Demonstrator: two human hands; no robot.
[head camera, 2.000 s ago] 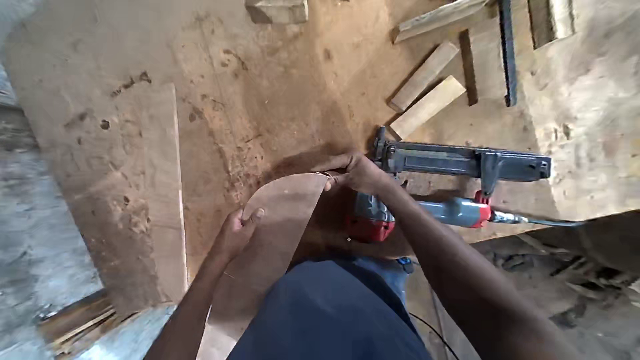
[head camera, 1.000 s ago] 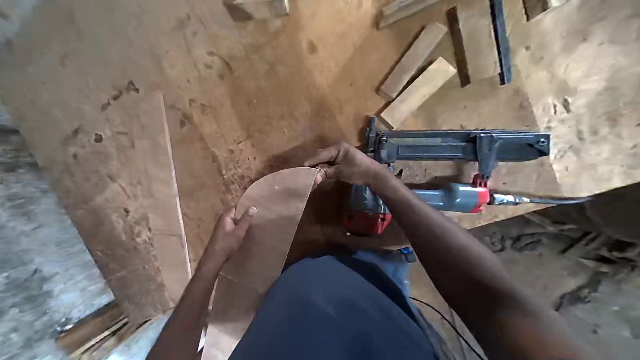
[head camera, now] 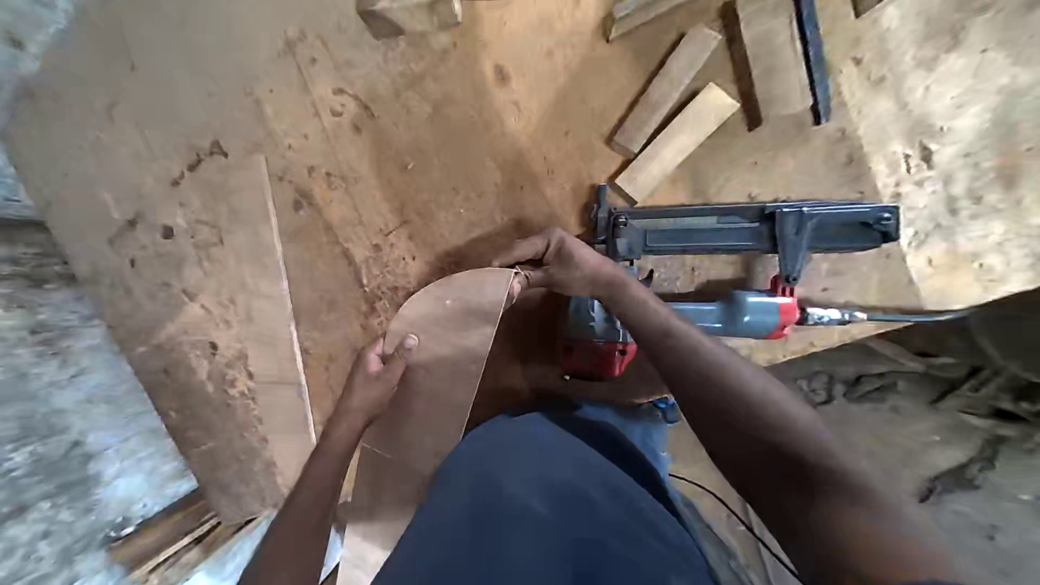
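A thin wooden panel with one curved end (head camera: 443, 349) lies tilted between my hands, its lower part running down beside my body. My left hand (head camera: 380, 375) grips its left edge, thumb flat on the face. At the panel's pointed upper right corner, my right hand (head camera: 556, 264) pinches the edge with thumb and fingers. Just right of that hand a pneumatic nail gun (head camera: 715, 317) with a black magazine (head camera: 756, 227) lies on its side on the plywood work surface (head camera: 455, 162); my right forearm passes over part of it.
Several short wood offcuts (head camera: 678, 142) lie at the upper right, beside a black strip (head camera: 812, 61). A wood block (head camera: 410, 16) sits at the top. A long flat board (head camera: 276, 325) lies on the left. An air hose (head camera: 918, 316) runs right from the nail gun.
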